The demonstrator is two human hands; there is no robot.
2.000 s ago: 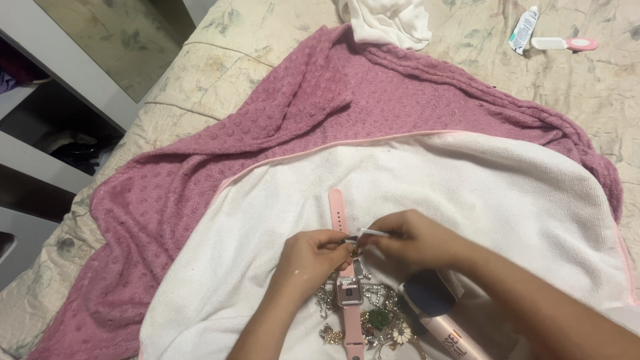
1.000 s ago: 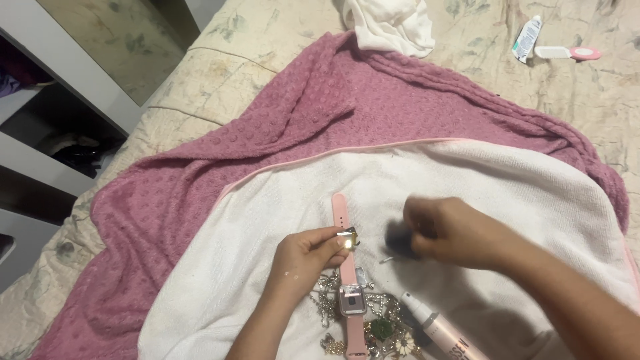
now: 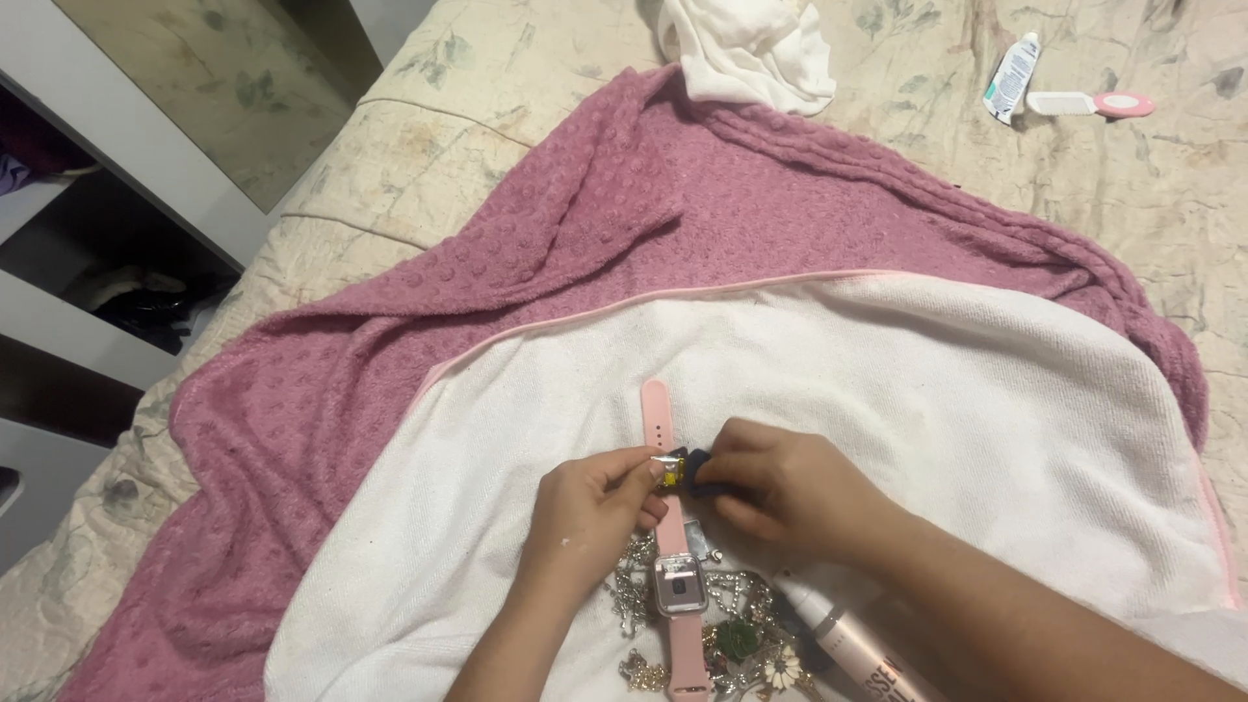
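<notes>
Between thumb and fingers, my left hand (image 3: 591, 512) pinches a small metal piece (image 3: 670, 472) with silver and yellow shine, over the strap of a pink smartwatch. My right hand (image 3: 780, 478) grips a dark cloth (image 3: 698, 470) against the piece's right side. The smartwatch (image 3: 680, 585) lies lengthwise on a white towel (image 3: 468, 507), its case below my hands. Silver chains and other jewelry (image 3: 736, 639), with a green piece and a white flower, lie around the watch. A pink bottle (image 3: 858, 648) with a white top lies beside them, partly under my right forearm.
The towel lies on a mauve dotted blanket (image 3: 390, 341) over a floral bedspread (image 3: 380, 180). Farther off are a white cloth (image 3: 751, 49), a tube (image 3: 1012, 78) and a pink-and-white comb (image 3: 1092, 103). Open shelves (image 3: 117, 244) stand at the left.
My right hand, apart from the left one second ago, has come back left, bringing the dark cloth against the small metal piece. My left hand stays over the watch strap.
</notes>
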